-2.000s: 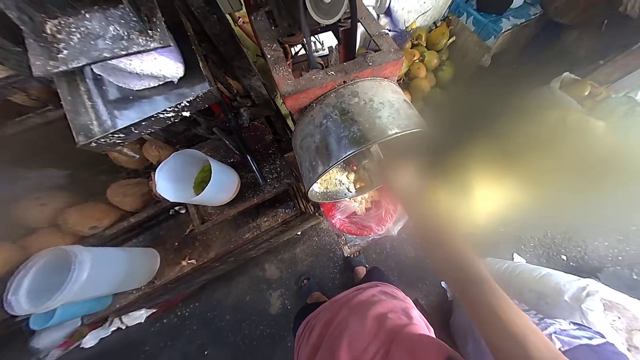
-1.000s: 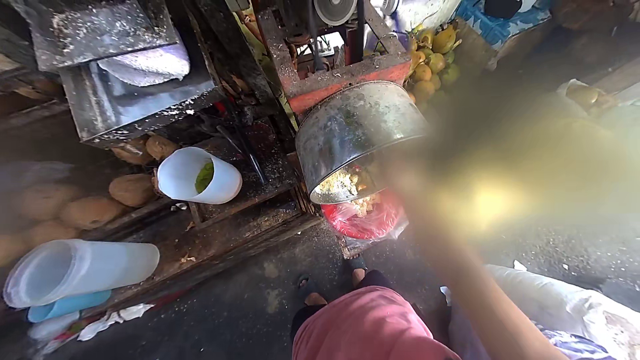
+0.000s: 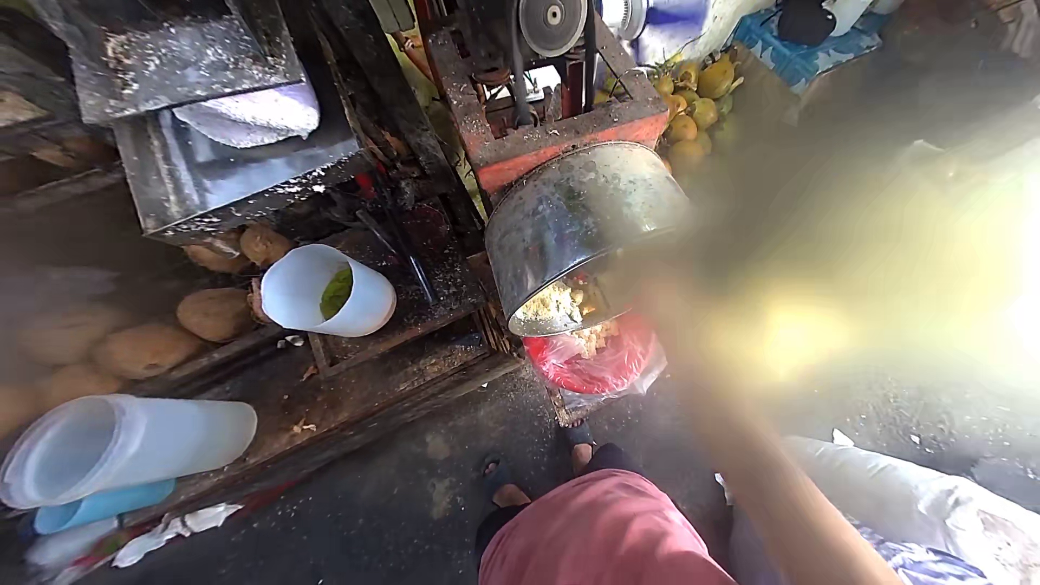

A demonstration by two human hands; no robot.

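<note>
A large metal pot (image 3: pixel 585 207) is tilted on its side, its mouth facing down toward me. Pale shredded material (image 3: pixel 551 304) lies inside its lower rim and also in the red plastic-lined container (image 3: pixel 597 366) right below. My right hand (image 3: pixel 662 284) is at the pot's right side, badly blurred; its fingers and grip cannot be made out. The forearm reaches up from the lower right. My left hand does not show.
A red-framed machine (image 3: pixel 569 142) with a pulley stands behind the pot. White plastic container (image 3: pixel 357 296), translucent bucket (image 3: pixel 179 431) and brown coconuts (image 3: pixel 150 349) lie left. Yellow-green fruits (image 3: pixel 691 114) are piled behind; a white sack (image 3: pixel 910 496) lies lower right.
</note>
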